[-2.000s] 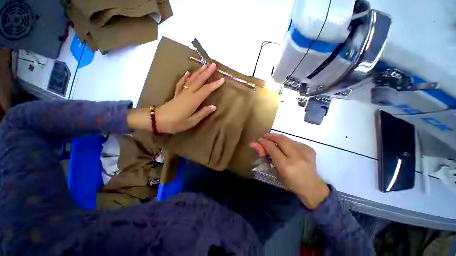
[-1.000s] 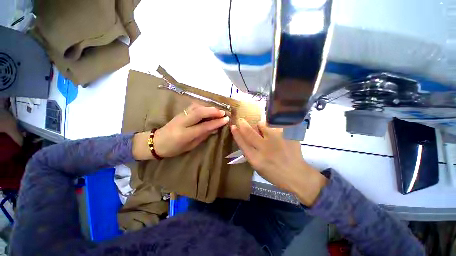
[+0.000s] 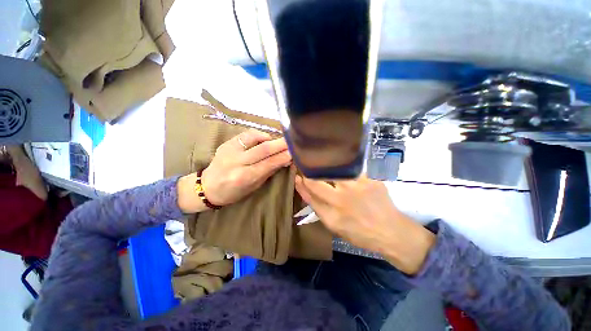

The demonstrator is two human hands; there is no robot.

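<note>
The brown garment panel (image 3: 185, 139) lies on the table's front part, with its lower edge near my lap. A folded, pleated pocket piece (image 3: 249, 226) lies on it. A zipper (image 3: 243, 121) with metal teeth runs along the top, its right end hidden behind the machine's shiny guard. My left hand (image 3: 243, 168) pinches the pocket's upper edge. My right hand (image 3: 356, 207) is beside it, with its fingertips at the fold, partly hidden by the guard. Silvery snips blades (image 3: 307, 216) stick out from under my right hand.
The sewing machine head (image 3: 421, 39) and its shiny guard (image 3: 327, 84) fill the upper right. A black smartphone (image 3: 558, 187) lies at the right. A stack of brown pieces (image 3: 104, 45) is at the upper left. A blue bin (image 3: 152, 271) holds brown cloth. Another person's arm shows far left.
My right hand has moved left to meet my left hand at the pocket edge. The snips blades now show. The view has shifted closer to the machine head, and its guard covers more.
</note>
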